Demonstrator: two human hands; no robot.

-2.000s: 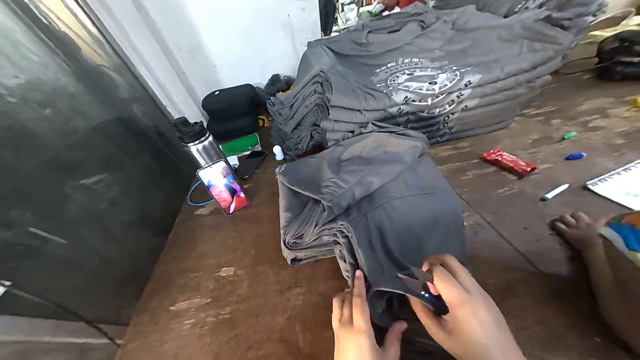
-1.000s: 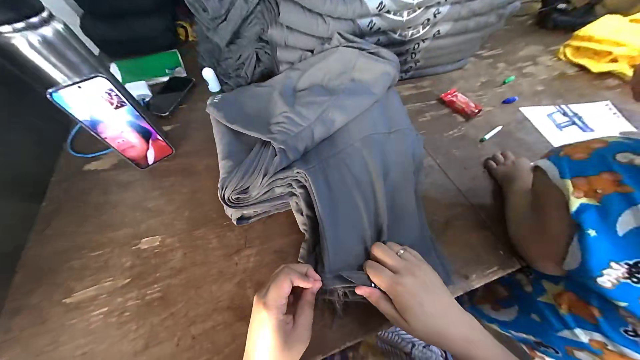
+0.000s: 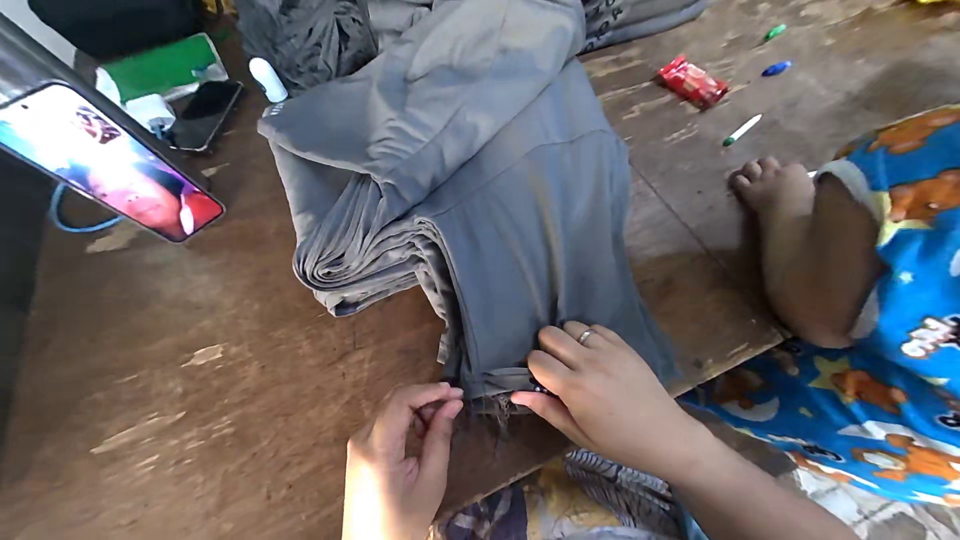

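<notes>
A stack of folded grey garments (image 3: 517,210) lies on the wooden table, one sleeve or panel stretched toward me. At its lower left corner my left hand (image 3: 412,442) pinches the edge, or a thread at it, between thumb and forefinger. My right hand (image 3: 592,382), with a ring on one finger, is closed around a small dark tool, mostly hidden under the fingers; its grey blade (image 3: 504,373) seems to lie along the hem. Loose frayed threads (image 3: 502,409) hang from the hem between the two hands.
A lit smartphone (image 3: 112,161) leans at left, near a second phone (image 3: 204,114) and a green box (image 3: 161,67). A red wrapper (image 3: 694,82), a marker (image 3: 742,130) and caps lie beyond. At right, a person in blue patterned clothing rests a hand (image 3: 772,184) on the wooden table (image 3: 187,390).
Since two seconds ago, the small dark scissors have gone from plain sight into my right hand's grasp, low at the hem. My left hand has shifted to the hem's corner. The view has moved closer.
</notes>
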